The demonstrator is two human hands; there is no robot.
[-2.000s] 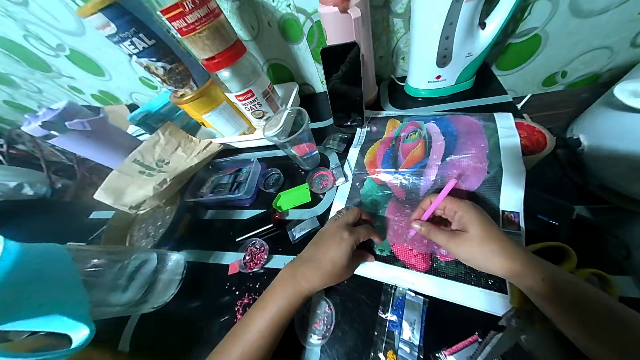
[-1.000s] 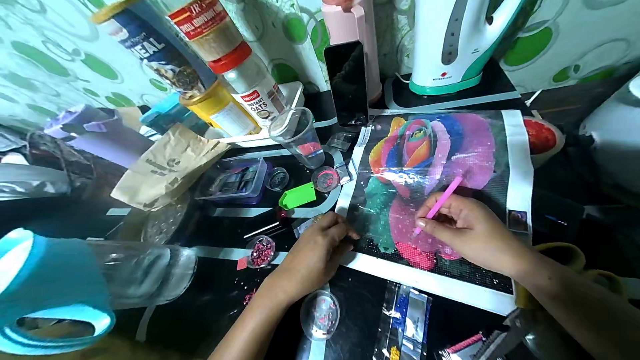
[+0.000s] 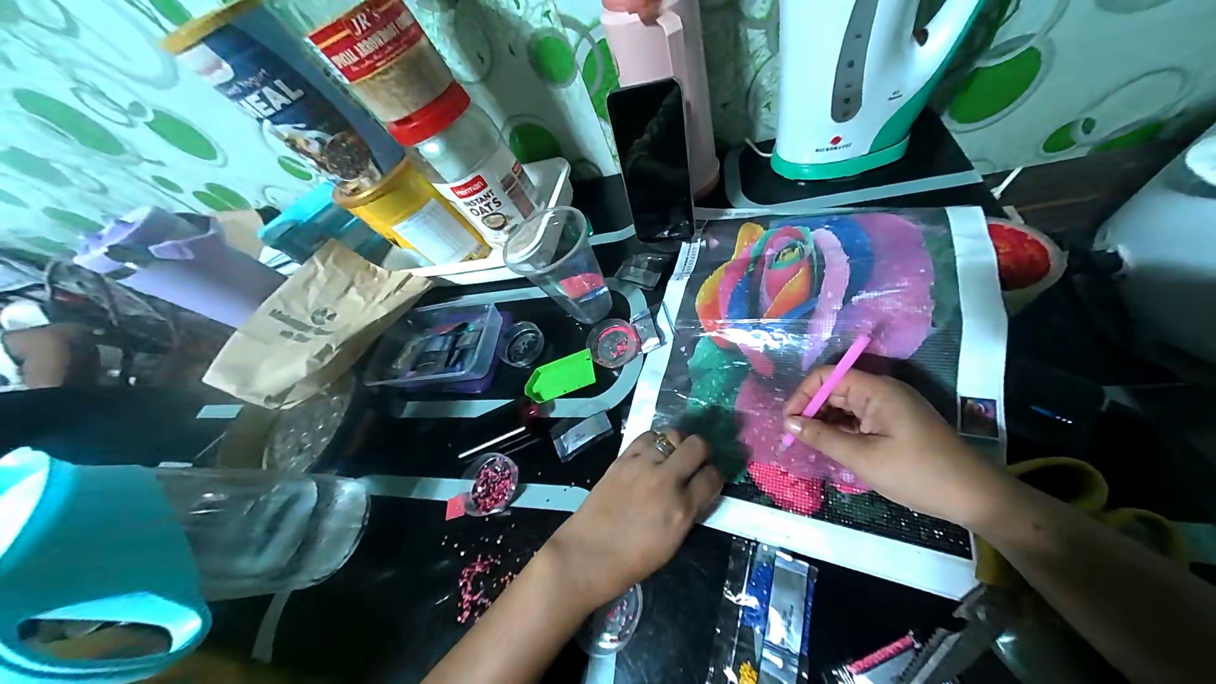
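Observation:
A diamond painting canvas (image 3: 864, 285) of a multicoloured rose, covered partly by clear film, lies on the dark table. My right hand (image 3: 874, 437) grips a pink applicator pen (image 3: 828, 388), its lower tip at the pink petals low on the canvas. My left hand (image 3: 655, 503), with a ring, rests on the canvas's lower left edge; its fingers are curled, and whether they pinch the edge is hidden. Left of it are a small dish of pink drills (image 3: 493, 484), a green drill tray (image 3: 560, 376) and another small round dish (image 3: 614, 342). Loose pink drills (image 3: 480, 584) lie beside my left forearm.
Behind the canvas stand a phone (image 3: 654, 157) and an electric kettle (image 3: 836, 85). A clear plastic cup (image 3: 562, 261), oats jar (image 3: 475, 166), paper bag (image 3: 304, 332) and plastic box (image 3: 442, 347) are at left. A blue-lidded pitcher (image 3: 95, 560) lies near left; drill packets (image 3: 769, 608) lie in front.
My right hand and the pen stay over the lower petals, with the pen tip a little further left relative to the canvas. My left hand remains at the canvas edge.

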